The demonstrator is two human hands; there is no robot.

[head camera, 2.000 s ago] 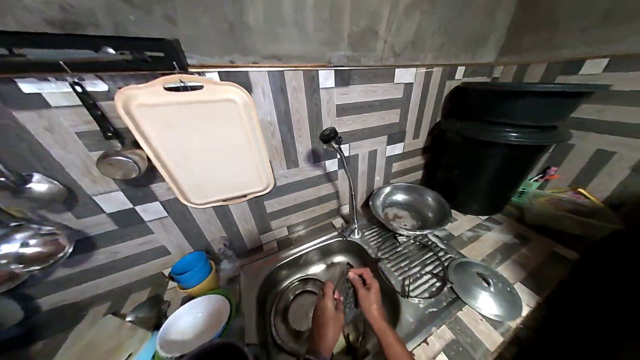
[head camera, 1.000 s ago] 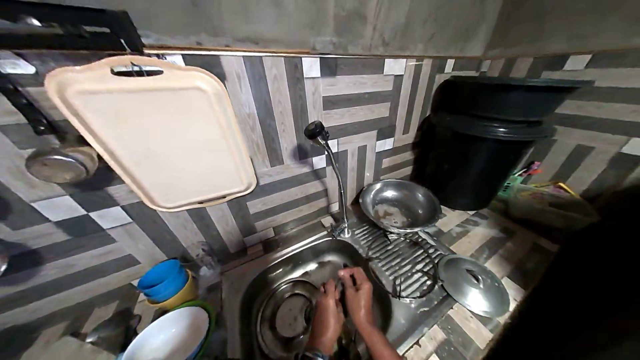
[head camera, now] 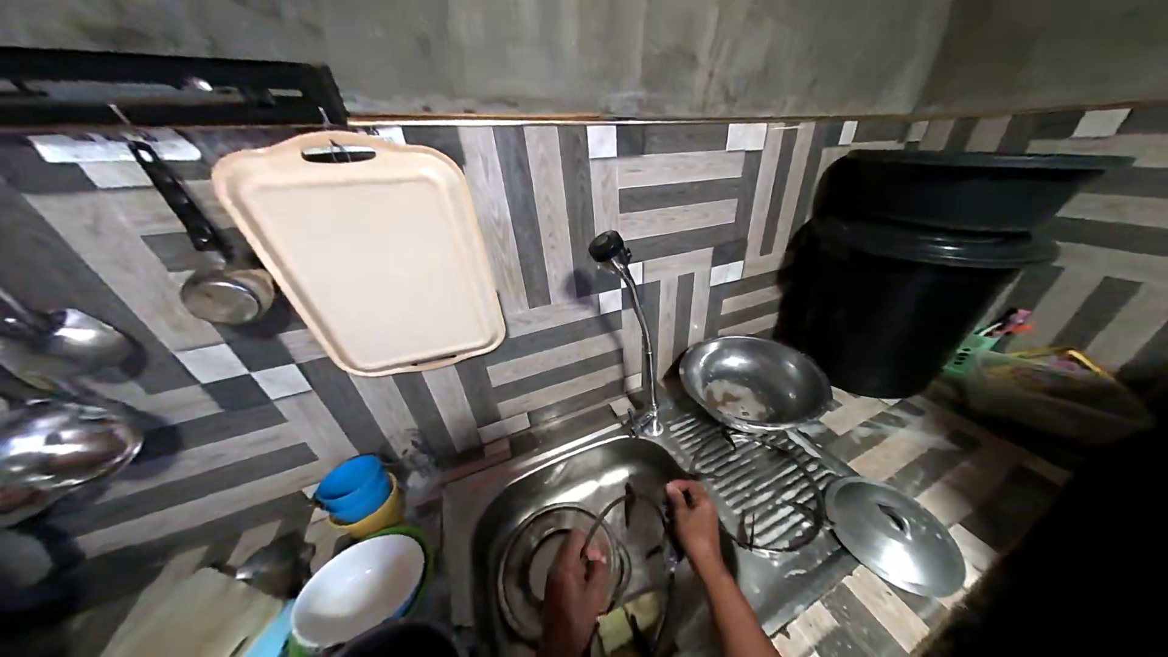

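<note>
My left hand [head camera: 577, 579] grips the left side of a thin round metal rack [head camera: 599, 522] with dark prongs, which looks like a stove pan support. My right hand [head camera: 695, 525] has its fingers closed at the right side of the same rack. Both hands are over the stainless steel sink [head camera: 598, 465]. Beside and partly behind my left hand, a round metal dish [head camera: 518, 547] lies in the basin. A yellowish sponge or cloth [head camera: 639, 616] shows low between my hands. A similar pronged rack [head camera: 776, 548] lies on the ridged drainboard, right of my right hand.
The flexible faucet [head camera: 646, 342] rises behind the basin. A metal pan [head camera: 753, 383] and a lid [head camera: 894, 537] are to the right, black tubs [head camera: 899, 310] behind. Blue cups [head camera: 354, 488] and a white bowl [head camera: 360, 589] stand left. A tray [head camera: 370, 265] hangs on the tiled wall.
My hands were close together over the sink and have moved apart, with the rack's round outline now showing between them.
</note>
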